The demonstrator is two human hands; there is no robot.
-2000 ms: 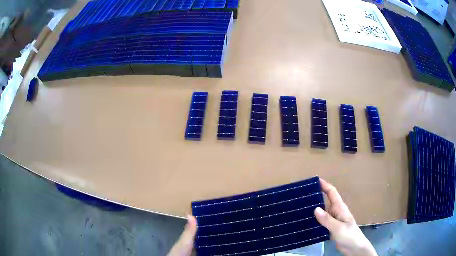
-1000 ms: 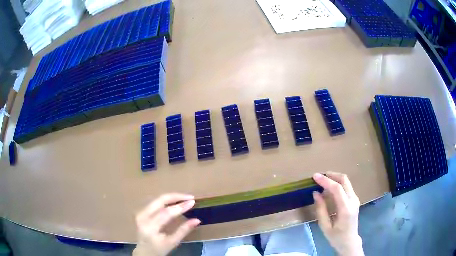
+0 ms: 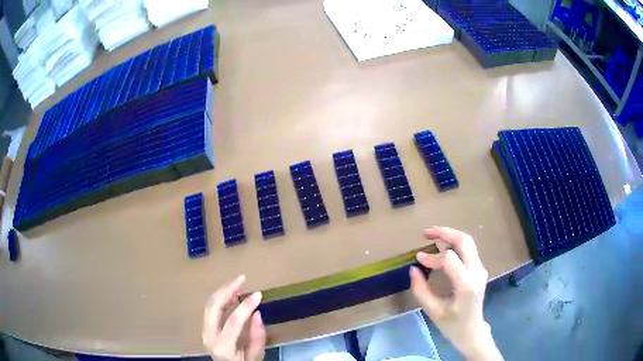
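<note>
A solar cell sheet (image 3: 338, 294) is held by its two ends just above the table's near edge, seen nearly edge-on, with a yellow-green band on top and a dark face below. My left hand (image 3: 236, 321) pinches its left end. My right hand (image 3: 451, 282) pinches its right end between thumb and fingers. Whether the sheet is bent or split along its length I cannot tell. Beyond it, several small cell pieces (image 3: 309, 194) lie in a spaced row on the tan table.
A stack of full cells (image 3: 557, 187) lies at the right edge. A long block of stacked cut cells (image 3: 120, 158) is at the left. A white foam slab (image 3: 388, 28) and a second cell stack (image 3: 493, 32) are at the back. White foam sheets (image 3: 60, 53) stand far left.
The sheet's broad lined face was visible two seconds ago; it is now tilted nearly edge-on, with the yellow-green band showing. Both hands still hold its ends. The camera view has shifted.
</note>
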